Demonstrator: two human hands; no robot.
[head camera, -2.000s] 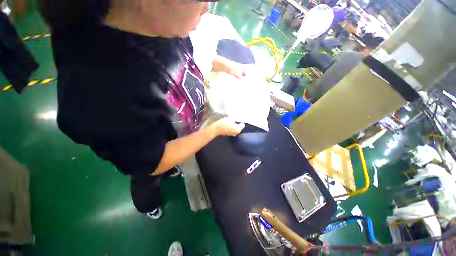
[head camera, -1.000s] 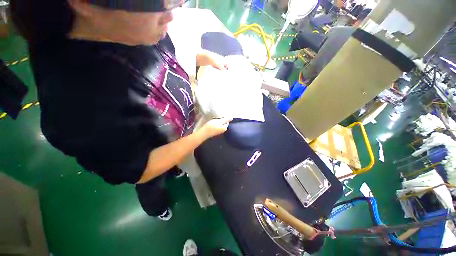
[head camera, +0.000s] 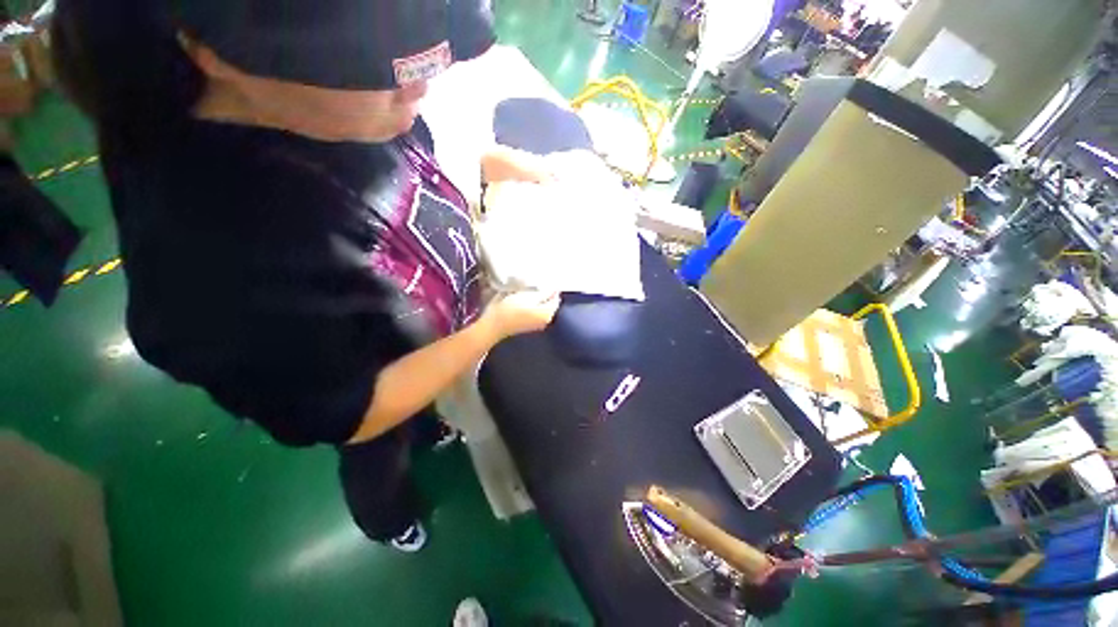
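Note:
Neither of my hands is in view. Another person in a black shirt and cap stands at the black ironing table (head camera: 558, 429) and holds a bright white garment (head camera: 564, 233) at its near and far edges. The garment lies over a dark rounded pad (head camera: 598, 331); its details are washed out by glare. A steam iron (head camera: 687, 557) with a tan handle lies at the table's near end. A square silver iron rest (head camera: 752, 448) is beyond it to the right. A small white and dark label or clip (head camera: 623, 393) lies between pad and rest.
A tall beige panel or cabinet (head camera: 834, 221) stands right of the table. A yellow-handled cart with a cardboard box (head camera: 828, 361) is below it. A blue hose (head camera: 913, 514) runs at the lower right. Piled white garments (head camera: 1067, 355) are at the far right. The floor is green.
The view has shifted, so the table and person sit further left than two seconds ago. The person's head has tipped down, showing the cap. Their hands still hold the white garment.

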